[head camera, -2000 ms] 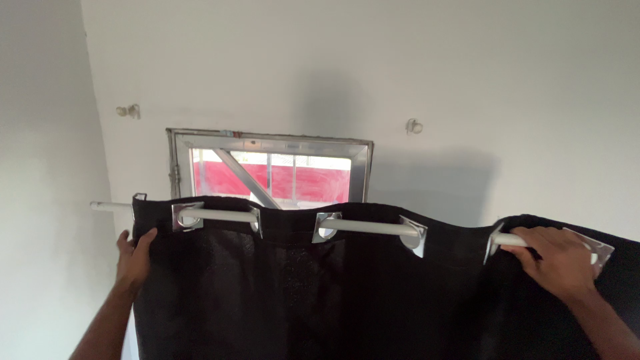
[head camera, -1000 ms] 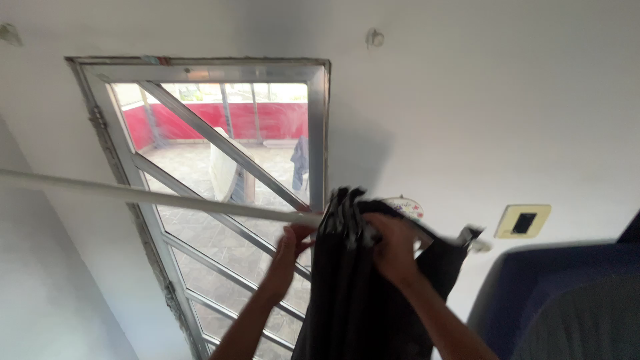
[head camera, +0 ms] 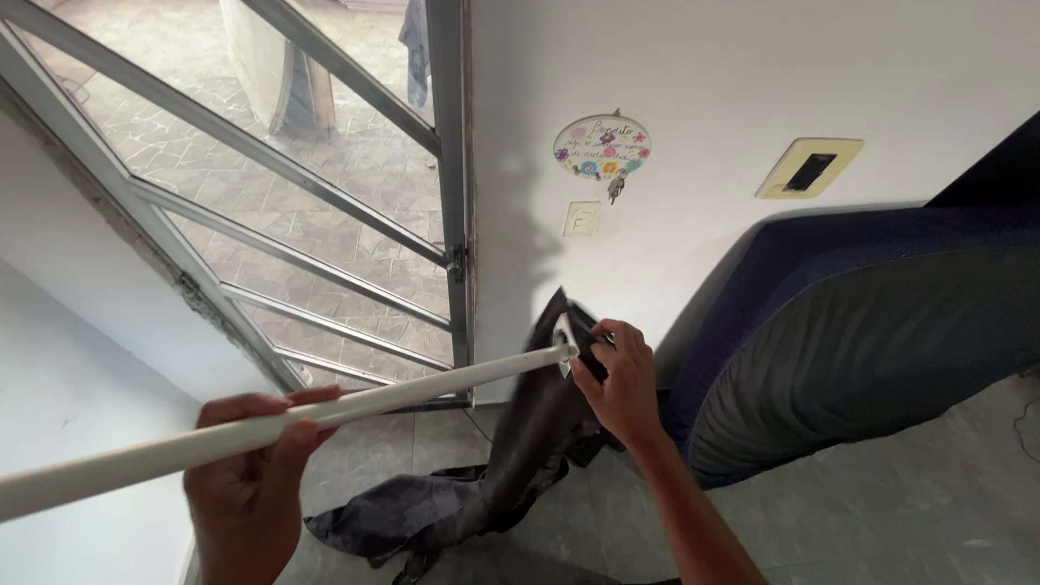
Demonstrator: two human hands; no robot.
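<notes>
A white curtain rod [head camera: 439, 387] slants across the view from the lower left. My left hand [head camera: 252, 471] is closed around it. At the rod's far end, my right hand [head camera: 621, 374] grips the top edge of a black curtain [head camera: 532, 431] beside a silvery eyelet [head camera: 565, 343]. The rod's tip is at that eyelet; whether it passes through cannot be told. From my right hand the curtain hangs bunched, and its lower part lies on the floor.
A metal-framed glass door [head camera: 325, 191] stands ahead on the left. On the wall are an oval flowered plaque [head camera: 603, 146] with keys by it, a pale switch plate [head camera: 582, 219] and a yellowish one [head camera: 810, 168]. Dark blue upholstered furniture [head camera: 853, 325] stands at right, on grey floor tiles [head camera: 812, 528].
The curtain, spread along the rod two seconds ago and bunched at its end one second ago, now hangs from my right hand down to the floor. The view has tilted down.
</notes>
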